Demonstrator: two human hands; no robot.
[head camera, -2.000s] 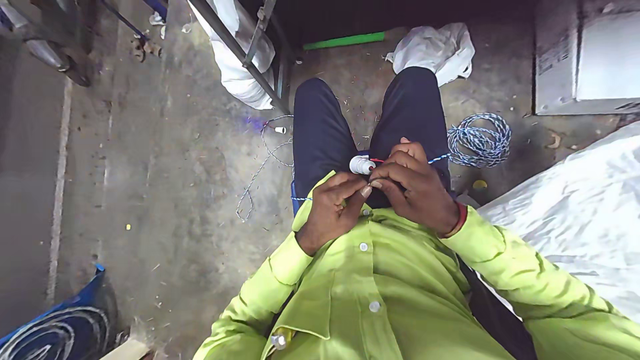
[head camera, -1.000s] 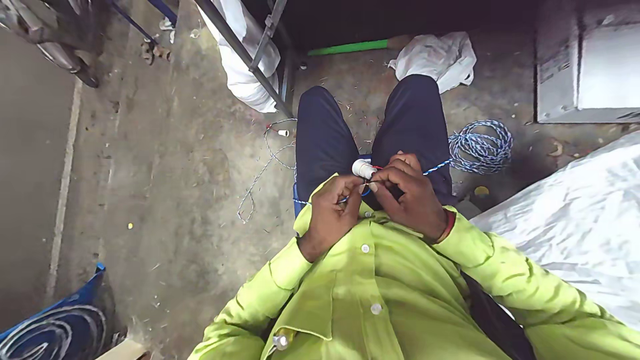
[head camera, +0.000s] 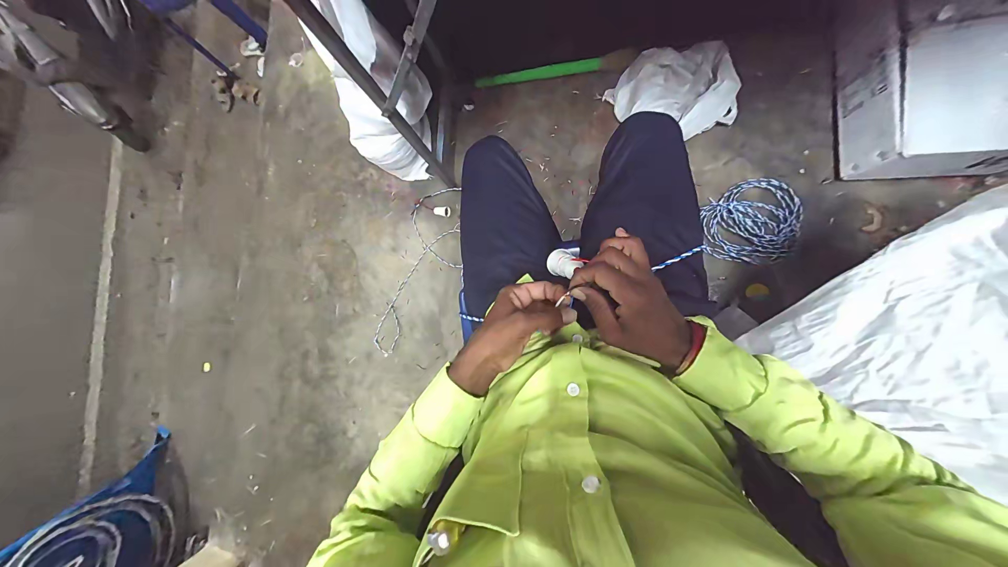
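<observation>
My left hand (head camera: 524, 321) pinches a thin wire end (head camera: 562, 299) between thumb and fingertips. My right hand (head camera: 630, 295) meets it there, its thumb and forefinger closed at the same wire. Just above the fingertips a white bulb holder (head camera: 562, 263) sits over my lap, with a red wire running from it under my right hand. Blue-and-white twisted cord (head camera: 677, 258) leads from my right hand to a coil (head camera: 752, 220) beside my right knee. A short piece of the cord (head camera: 472, 318) shows left of my left hand.
On the floor at left lies a thin looped cord (head camera: 400, 293) with a small white fitting (head camera: 442, 211). Ahead are a metal frame (head camera: 370, 87), white plastic bags (head camera: 677, 83) and a green stick (head camera: 539, 72). A metal box (head camera: 866, 102) and white sheeting (head camera: 906, 323) are at right.
My fingers have shifted slightly at the wire, and a pale wire end now shows between them. The bulb holder stays close above the fingertips.
</observation>
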